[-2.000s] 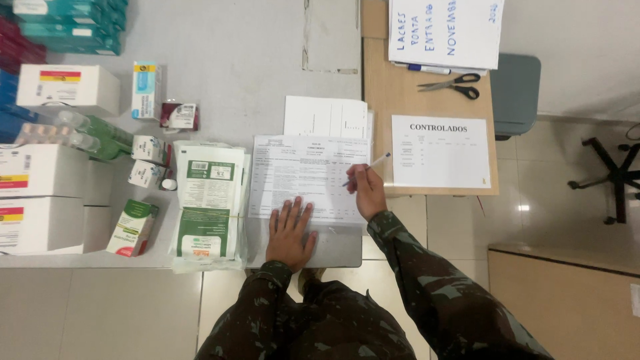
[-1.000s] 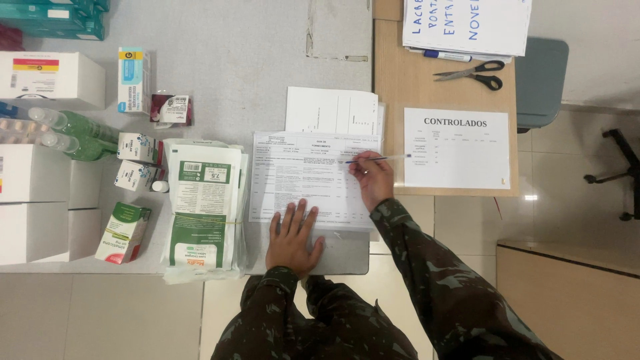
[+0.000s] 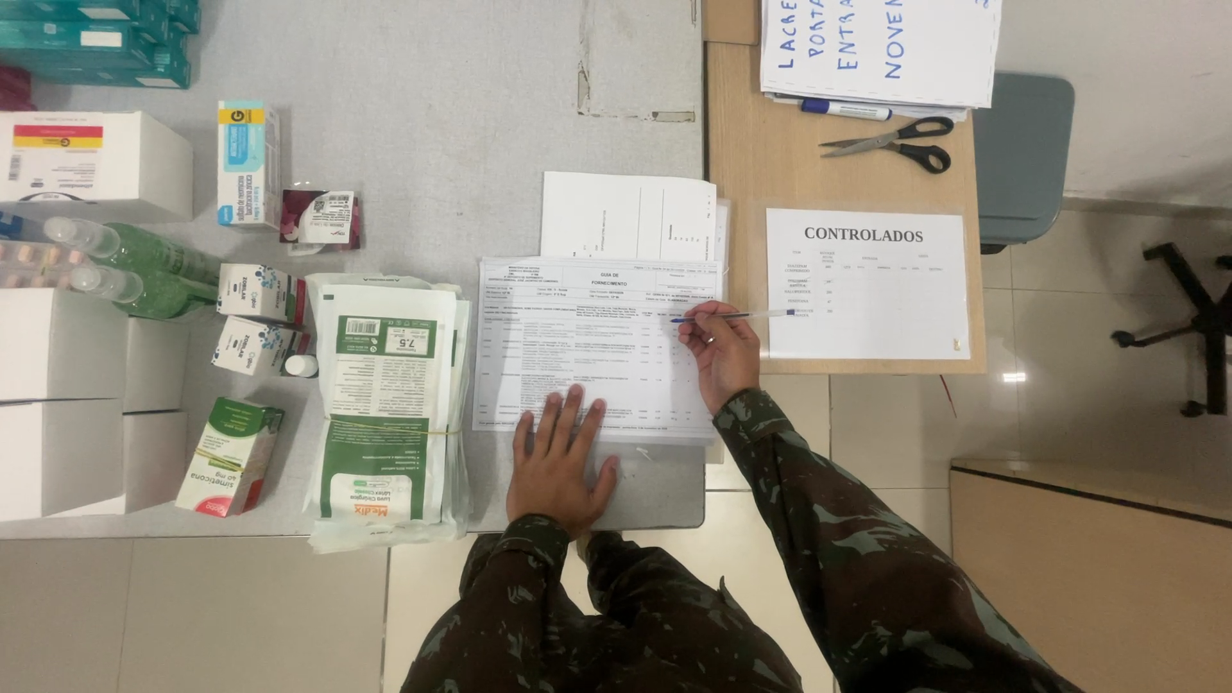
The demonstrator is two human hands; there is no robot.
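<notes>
My left hand lies flat, fingers spread, on the lower edge of a printed form on the grey table. In my right hand is a clear ballpoint pen with a blue tip, held almost level over the form's right side, its tip pointing left. Whether the tip touches the paper I cannot tell. Beneath the form's top edge lies another white sheet. Left of the form is a rubber-banded stack of surgical glove packets, green and white.
Medicine boxes, green bottles and white cartons stand on the left. On the wooden desk at right are scissors, a blue marker, handwritten sheets and a printed table sheet. A wheeled chair base is beyond.
My right hand has moved up along the form's right side, and the pen, steeply tilted at first, now lies nearly level. My left hand has stayed on the form's lower part.
</notes>
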